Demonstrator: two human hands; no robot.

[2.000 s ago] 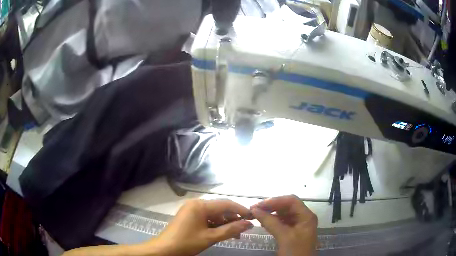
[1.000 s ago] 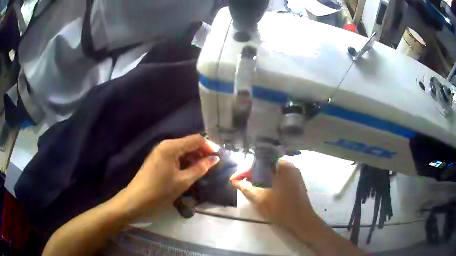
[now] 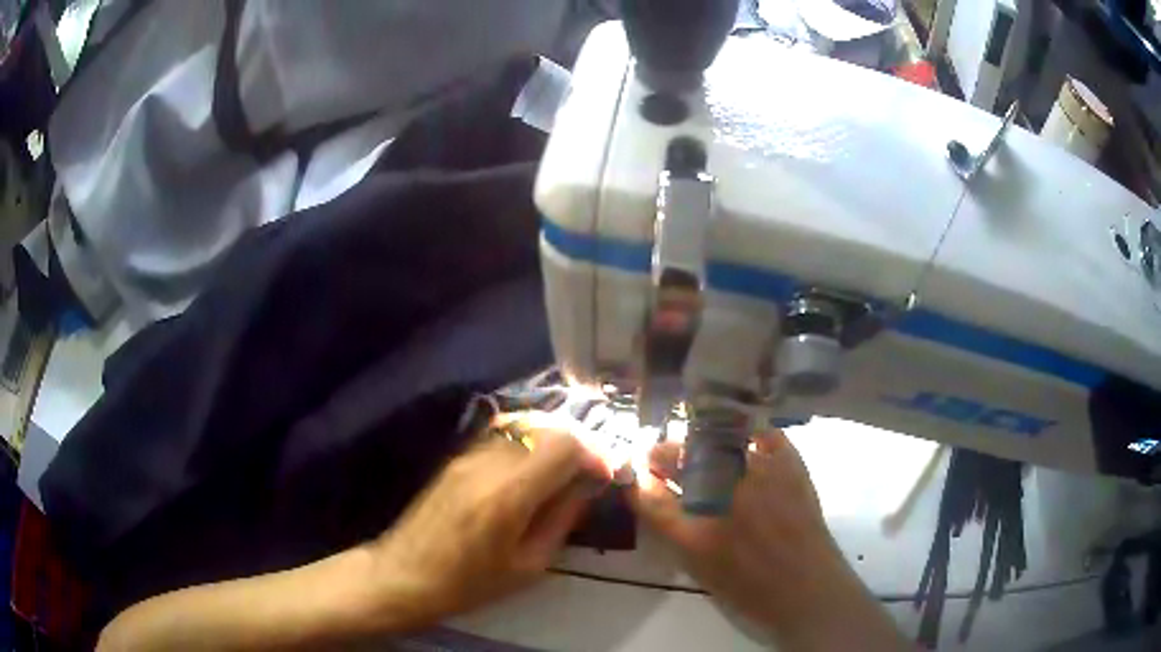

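Observation:
The dark garment (image 3: 293, 369) lies left of the white sewing machine head (image 3: 815, 217), its edge running under the needle area (image 3: 656, 427), which glares under the lamp. My left hand (image 3: 509, 510) is at the garment edge just left of the needle, its fingers pinching the dark cloth. My right hand (image 3: 751, 522) is right of the needle, partly behind the machine's metal parts. Its fingertips are close to the presser foot at the cloth; glare and the machine hide what they hold, if anything. A small dark cloth end (image 3: 605, 520) shows between the hands.
A bunch of thin black strips (image 3: 974, 535) lies on the table at the right. A large pale grey garment heap (image 3: 369, 64) is behind the dark cloth. A red crate (image 3: 45, 580) is at the left edge. A thread cone (image 3: 1080, 112) stands behind the machine.
Both hands moved up from the table's front edge to the needle area. Since a second ago, my left hand has moved right and down, closer to my right hand. The view has moved nearer the needle.

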